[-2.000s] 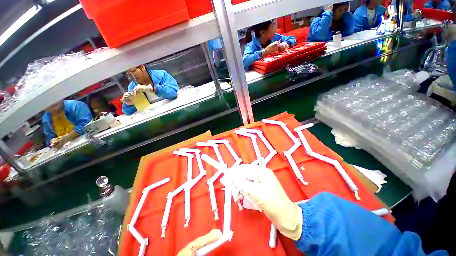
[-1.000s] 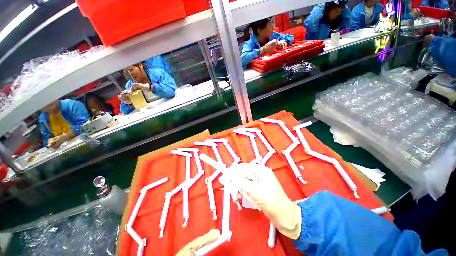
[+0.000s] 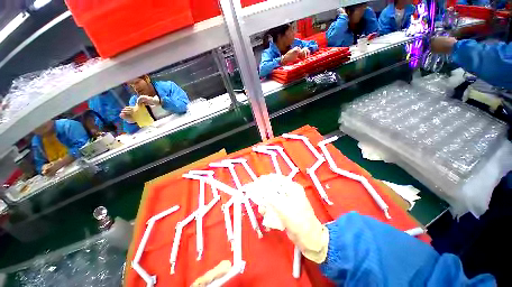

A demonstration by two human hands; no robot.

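My right hand (image 3: pixel 292 216), in a cream glove, holds a crumpled white cloth (image 3: pixel 273 218) around the upper part of a white jointed arm (image 3: pixel 238 232). My left hand (image 3: pixel 212 273), also gloved, is at the bottom edge, partly cut off, with its fingers on the lower end of the same arm near its joint. Several other white jointed arms lie spread on the red-covered tray (image 3: pixel 185 276), such as one at the left (image 3: pixel 144 241) and one at the right (image 3: pixel 359 178). The glove and cloth hide the held arm's upper joint.
Stacked clear plastic trays (image 3: pixel 421 134) stand at the right. A bottle with a round shiny top (image 3: pixel 101 214) and clear plastic packaging (image 3: pixel 73 260) are at the left. A metal post (image 3: pixel 247 73) rises behind the tray. People in blue smocks sit across the line; a blue sleeve (image 3: pixel 485 60) reaches in at upper right.
The view has shifted slightly, moving the scene left. My right hand and the cloth sit a little higher against the held arm. A person's arm now reaches in at upper right.
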